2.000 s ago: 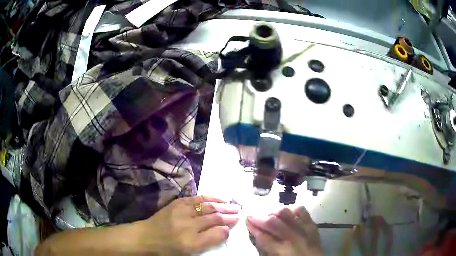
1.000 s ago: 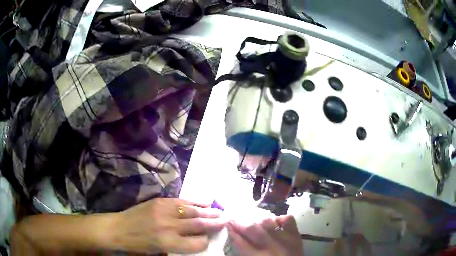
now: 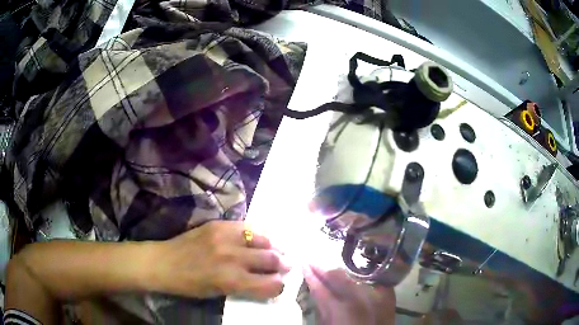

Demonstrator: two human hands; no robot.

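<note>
A white backing piece [image 3: 244, 312] lies flat under my fingers, washed out by glare near the needle. My left hand [image 3: 232, 263], with a gold ring, presses flat on it. My right hand [image 3: 346, 295] lies just right of it, below the machine head, its fingertips lost in the glare. The two hands are close together. The white sewing machine [image 3: 419, 146] has a blue lower band, and its shiny looped guard [image 3: 416, 251] hangs over my right hand. The needle and presser foot cannot be made out.
A plaid fabric heap [image 3: 171, 133] fills the left side, touching my left forearm. A narrow white strip [image 3: 116, 24] lies at its far edge. A dark knob with a pale top [image 3: 433, 81] and black tie stands on the machine head. Yellow-ringed spools [image 3: 528, 119] sit behind the machine.
The view has turned and shifted, so the machine head sits farther right and lower. My left fingers are more bent. The small purple spot at the left fingertips no longer shows.
</note>
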